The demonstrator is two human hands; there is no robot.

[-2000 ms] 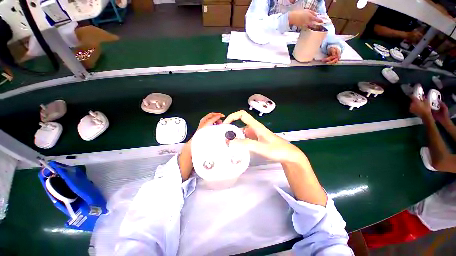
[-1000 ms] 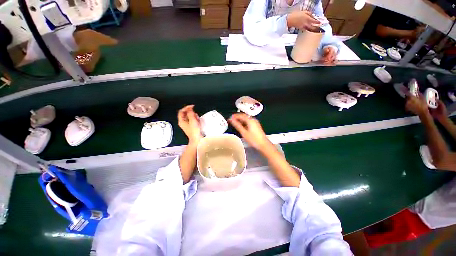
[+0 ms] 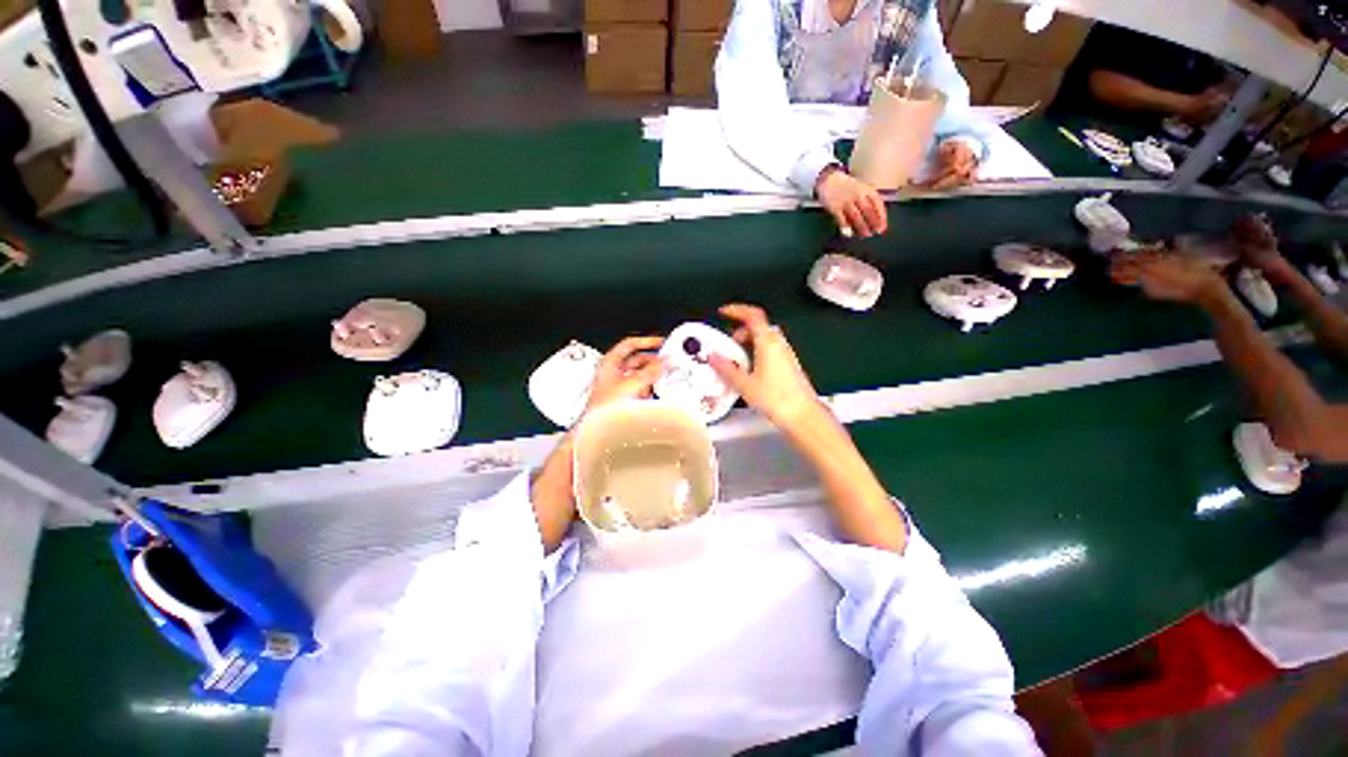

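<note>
A white cover unit [image 3: 692, 370] with a dark round spot is between my two hands, above the near belt rail and just behind the housing. My left hand [image 3: 624, 373] holds its left side. My right hand [image 3: 764, 370] holds its right side, with fingers over its face. The cream housing [image 3: 646, 470] stands open-topped in front of me on whitish sheeting [image 3: 695, 636], with small white bits inside. Another white cover unit [image 3: 565, 383] lies on the belt just left of my left hand.
Several pronged covers lie along the green belt [image 3: 503, 281], left and right. A blue holder [image 3: 222, 599] stands at left. Across the belt a person's hand [image 3: 852, 203] reaches over the far rail beside a tall cream housing [image 3: 894, 133]. Another person's arms [image 3: 1227, 318] reach in from the right.
My hands were empty over the belt one second ago and now hold a cover unit. Belt covers have shifted left. The person opposite has lowered a hand towards the belt.
</note>
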